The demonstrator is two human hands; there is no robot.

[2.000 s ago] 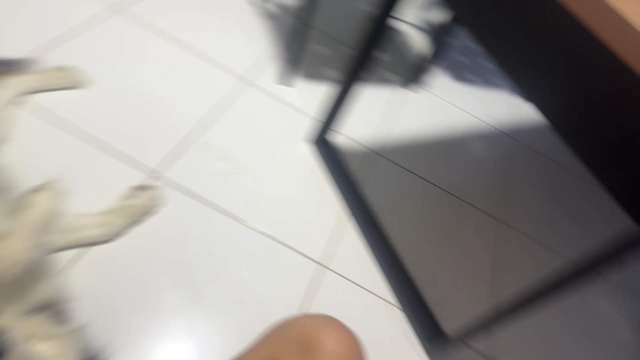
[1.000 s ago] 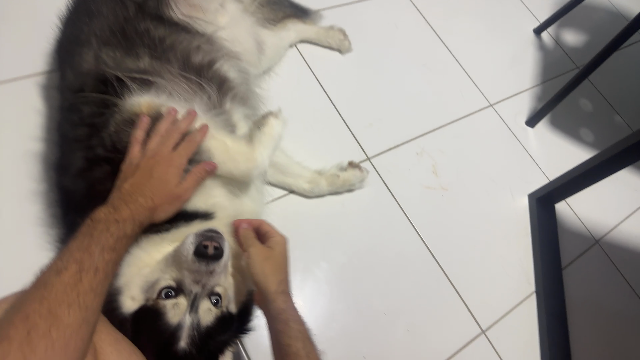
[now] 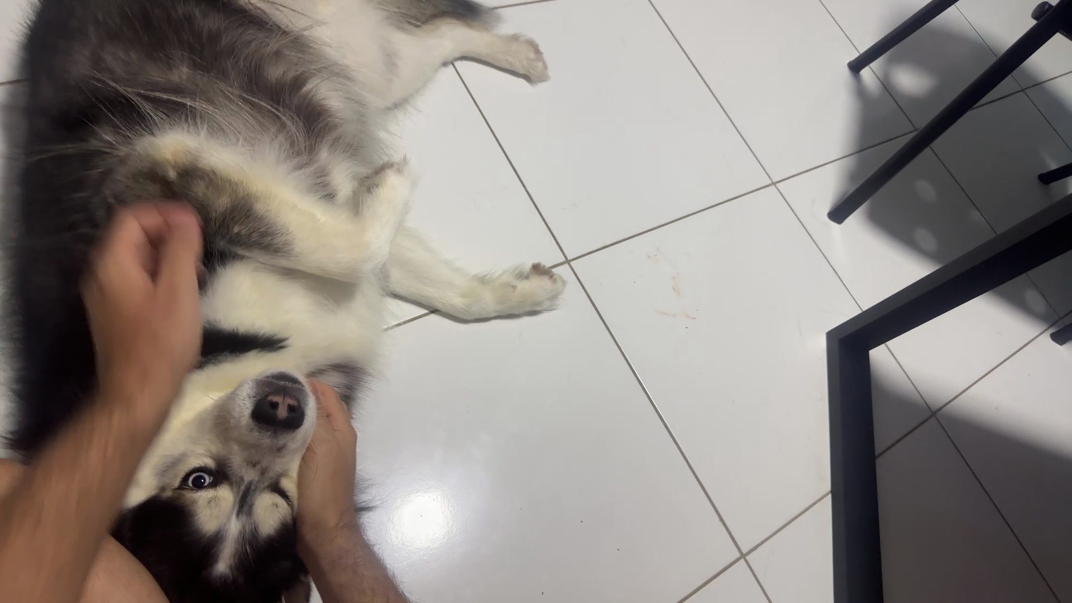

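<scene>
A black, grey and white husky-type dog (image 3: 285, 310) lies on the floor, its belly and a raised foreleg showing and its head toward the bottom of the view. My left hand (image 3: 146, 293), slightly blurred, has curled fingers at the dog's chest and upper foreleg; whether fur is pinched in them is hidden. Against the side of the dog's head (image 3: 234, 477) my right hand (image 3: 331, 461) cups the cheek beside the muzzle, its fingers partly hidden. One pale eye of the dog is wide open, the other narrowed.
White floor tiles (image 3: 670, 335) with dark joints run under the dog, with faint reddish marks right of its paw. A black angular frame (image 3: 852, 469) stands at lower right. Dark furniture legs (image 3: 946, 121) and their shadow are at upper right.
My left hand, spread flat on the dog's chest a second ago, now has its fingers curled. My right hand has stayed by the dog's head. The view swung toward the dog after the first frame.
</scene>
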